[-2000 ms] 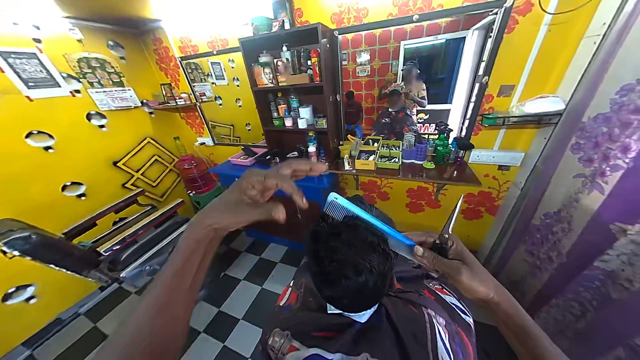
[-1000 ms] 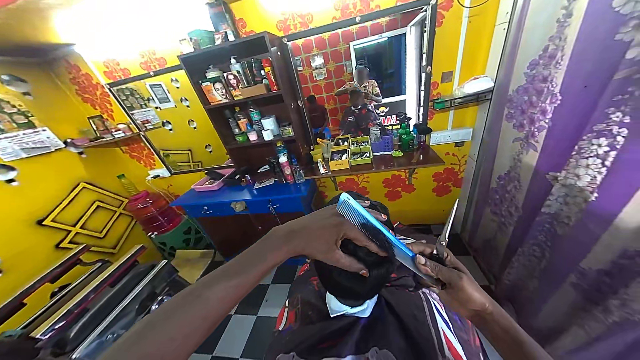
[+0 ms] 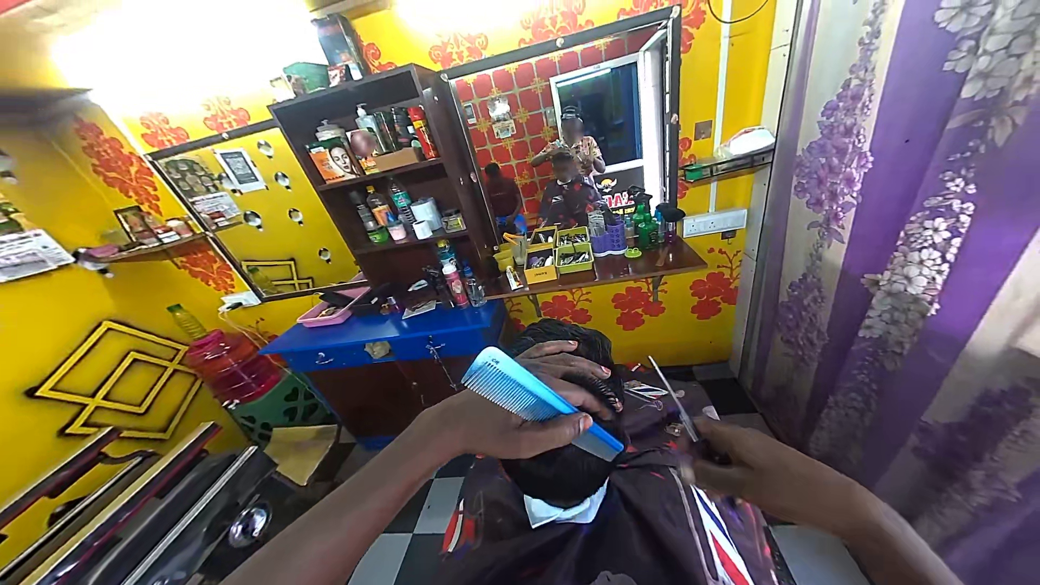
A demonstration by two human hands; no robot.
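Observation:
My left hand rests on the dark hair of a seated person's head, fingers spread into the hair. A blue comb lies across that hand, held under the thumb, its teeth facing down and left. To the right of the head, my right hand grips a pair of scissors, blades pointing up and left, apart from the hair. A dark patterned barber's cape covers the person's shoulders, with a white paper neck strip tucked at the nape.
Ahead stand a blue-topped cabinet, a shelf unit of bottles and a wall mirror above a counter with yellow trays. A purple floral curtain hangs at right; a black chair stands at lower left.
The comb has passed from my right hand to my left. My left hand was raised and off the head two seconds ago; it now rests on the hair. My right hand keeps the scissors.

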